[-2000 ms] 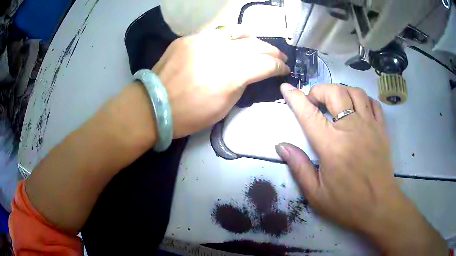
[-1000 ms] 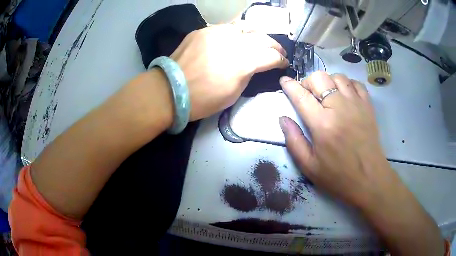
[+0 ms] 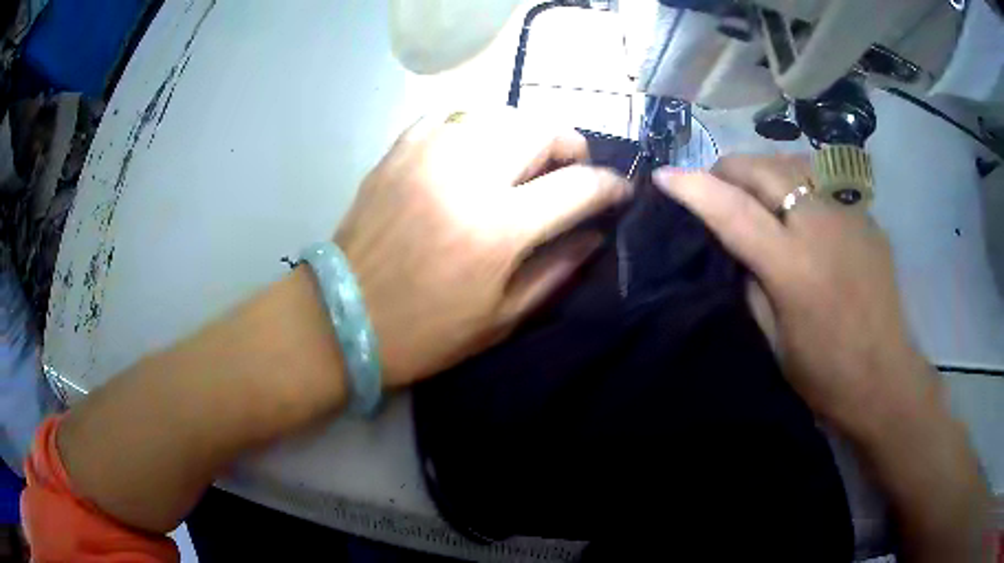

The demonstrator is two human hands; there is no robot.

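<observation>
A dark cloth piece (image 3: 617,407) spreads from the presser foot (image 3: 661,138) down over the front of the table, with a short pale line near its top. My left hand (image 3: 462,242), with a pale green bangle, lies on the cloth's upper left; its thumb and index fingertips meet at the cloth just left of the foot. My right hand (image 3: 804,253), with a ring, is at the cloth's right edge, its index fingertip on the cloth just in front of the foot. Its other fingers are partly hidden and blurred. The needle tip cannot be made out.
The machine head (image 3: 760,55) is at the top right, with a ribbed cream knob (image 3: 842,174) below it. A pale oval part (image 3: 446,28) is left of the head. The table-edge ruler tape (image 3: 363,521) runs along the near edge. Blue and dark items lie at far left.
The cloth has been turned and now covers the bed and dark smudges in front of the foot; it has left the upper left. My left hand has shifted down, and my right hand to the right.
</observation>
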